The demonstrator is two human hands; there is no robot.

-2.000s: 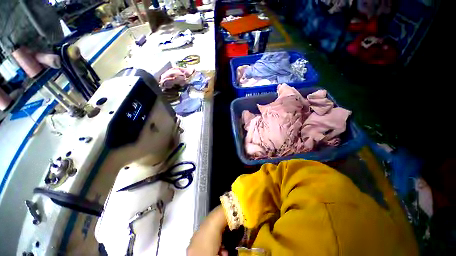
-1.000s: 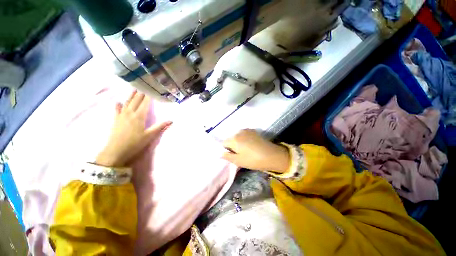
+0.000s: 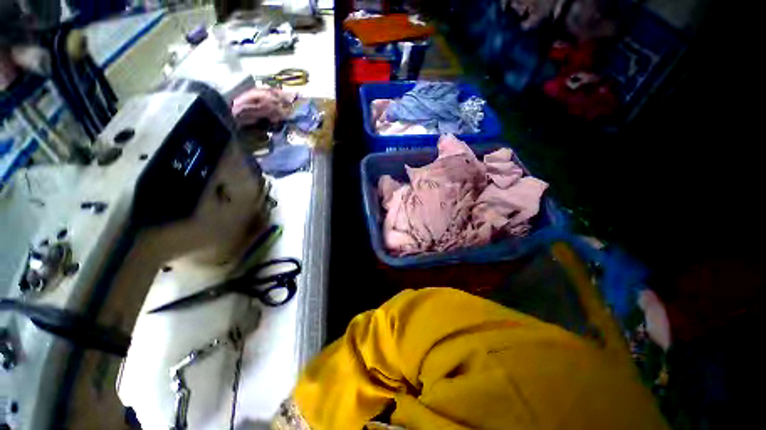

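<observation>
The sewing machine (image 3: 126,201), with a dark display panel at its end, stands at the left. Black shears (image 3: 243,290) lie on the white machine bed, blades to the left and handles near the table edge. A thin metal swing-away guide (image 3: 181,369) shows below them. A grey-blue bin (image 3: 462,254) at the centre right is heaped with pink fabric pieces (image 3: 445,197). My right arm shows only as a yellow sleeve at the bottom; the hand is beyond the lower edge. My left hand is out of the picture.
A bright blue basket (image 3: 495,130) behind the bin holds light blue and pale pieces. Small pink and light blue pieces (image 3: 285,159) and yellow-handled scissors (image 3: 290,76) lie farther along the table. An orange item (image 3: 386,28) and a green floor show beyond.
The view has swung from the needle area toward the bins. Both hands and the pink cloth under them, visible one second ago, have left the picture.
</observation>
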